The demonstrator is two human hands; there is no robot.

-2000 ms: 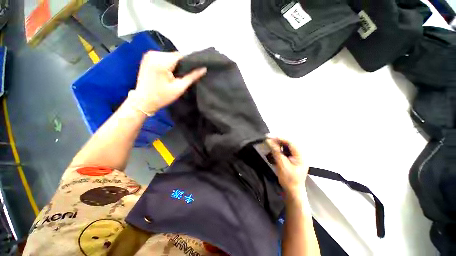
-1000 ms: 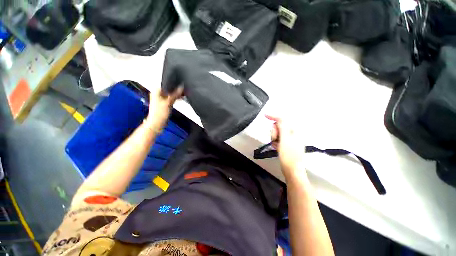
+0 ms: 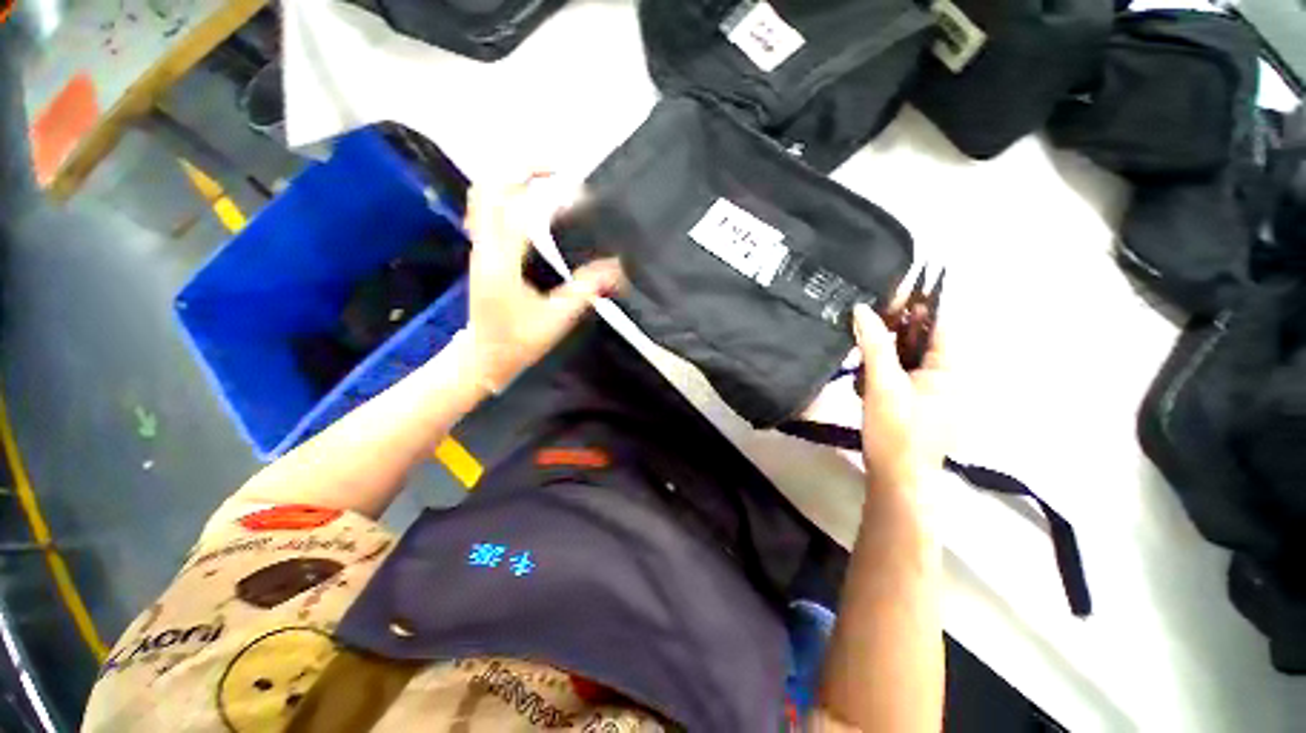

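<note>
A small black bag [image 3: 688,301] is held over the near edge of the white table, with a white label [image 3: 738,236] and small print facing up. My left hand [image 3: 523,279] holds its left end, fingers and thumb apart around the edge. My right hand [image 3: 900,375] holds its right end with the thumb on top. Dark thread snips [image 3: 921,308] with pointed blades jut up from my right hand. A narrow black strap [image 3: 1024,501] runs from under the bag across the table to the right.
A blue bin [image 3: 236,351] with dark items inside stands left of my lap. More black bags [image 3: 802,72] lie at the table's far side, and a black pile [image 3: 1232,415] lies on the right. A wooden-edged table [image 3: 158,93] stands at the upper left.
The bag has turned so its label faces up, and its right end has come to my right hand, which was apart from it a second ago. The snips now show.
</note>
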